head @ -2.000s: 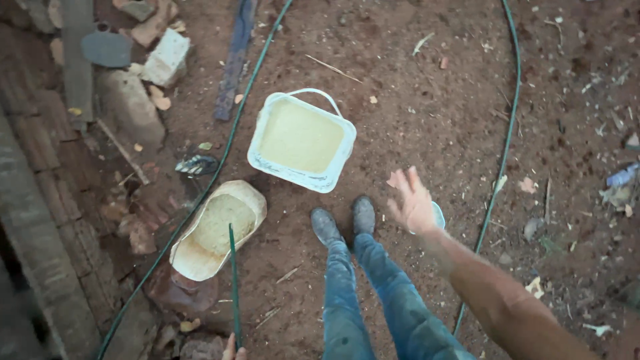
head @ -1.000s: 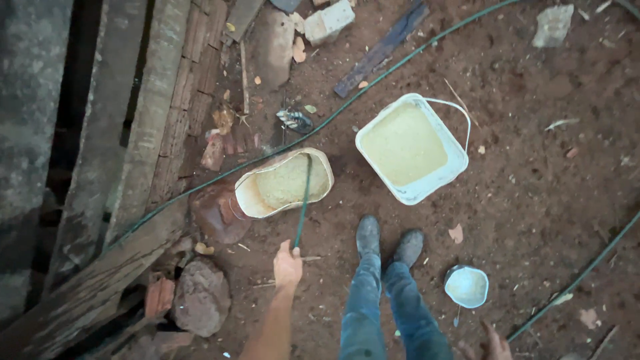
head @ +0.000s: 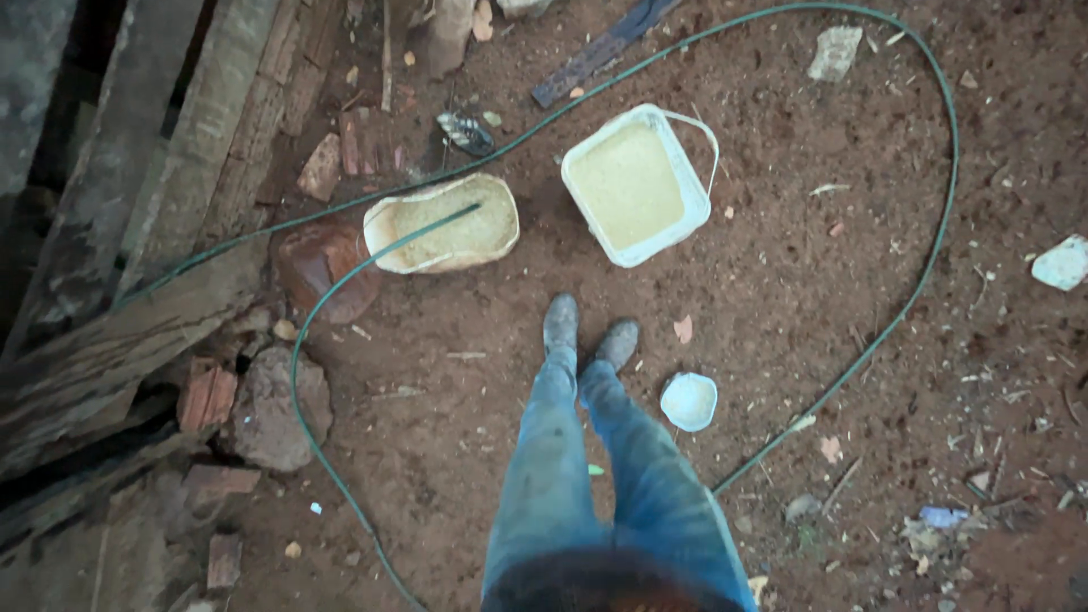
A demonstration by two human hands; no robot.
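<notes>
Neither of my hands shows in the head view. A green hose (head: 303, 327) curves over the soil, and its end lies over an elongated cut-open plastic container (head: 382, 223) with pale, cloudy contents. To the right of that container stands a square white bucket (head: 625, 253), its handle out to the right, filled with pale yellowish liquid. A small white bowl (head: 689, 401) with pale residue rests on the ground to the right of my boots (head: 561, 321). Another stretch of hose loops round the bucket on its far and right sides.
Weathered wooden planks (head: 183, 161) lean along the left. Near them lie a large stone (head: 285, 408), a broken brick (head: 206, 393) and a reddish wet mound (head: 327, 272). A dark board (head: 595, 55) lies beyond the hose. Stones and litter are scattered over the soil at right.
Both hands have left the view. The hose end, held by my left hand a second ago, now rests over the elongated container with no hand on it. The view has shifted.
</notes>
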